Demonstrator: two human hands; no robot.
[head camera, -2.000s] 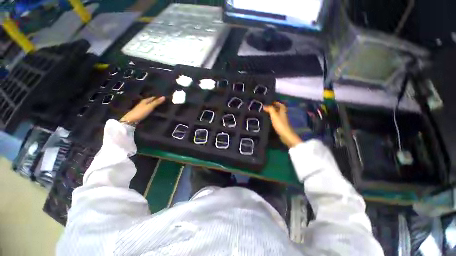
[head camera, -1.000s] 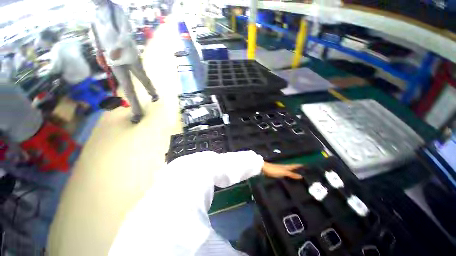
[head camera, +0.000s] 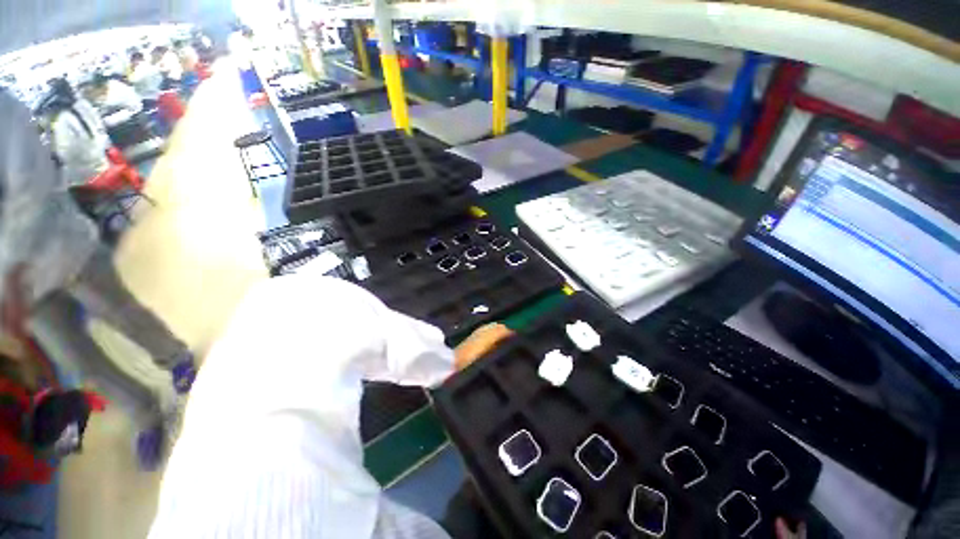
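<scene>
A black foam tray (head camera: 526, 395) with square pockets lies in front of me, angled. Several smartwatch units (head camera: 596, 456) with dark faces and pale rims sit in its near and right pockets. Three white wrapped units (head camera: 556, 366) sit towards its far side; some left pockets are empty. My left hand (head camera: 484, 345) grips the tray's left edge, its fingertips partly hidden. Only a few fingers of my right hand (head camera: 790, 530) show at the tray's lower right edge, cut off by the picture's bottom; its hold is unclear.
A second foam tray (head camera: 421, 300) with watch units lies to the left, beyond it stacked empty trays (head camera: 363, 174). A white plastic tray (head camera: 632, 237) lies behind. A keyboard (head camera: 779, 379) and monitor (head camera: 874, 226) stand right. A person (head camera: 63, 253) is in the aisle at left.
The view has swung left from the bench, then partly back right, bringing the monitor and keyboard back. My left hand stays at the tray's left edge. The person in the aisle is nearer.
</scene>
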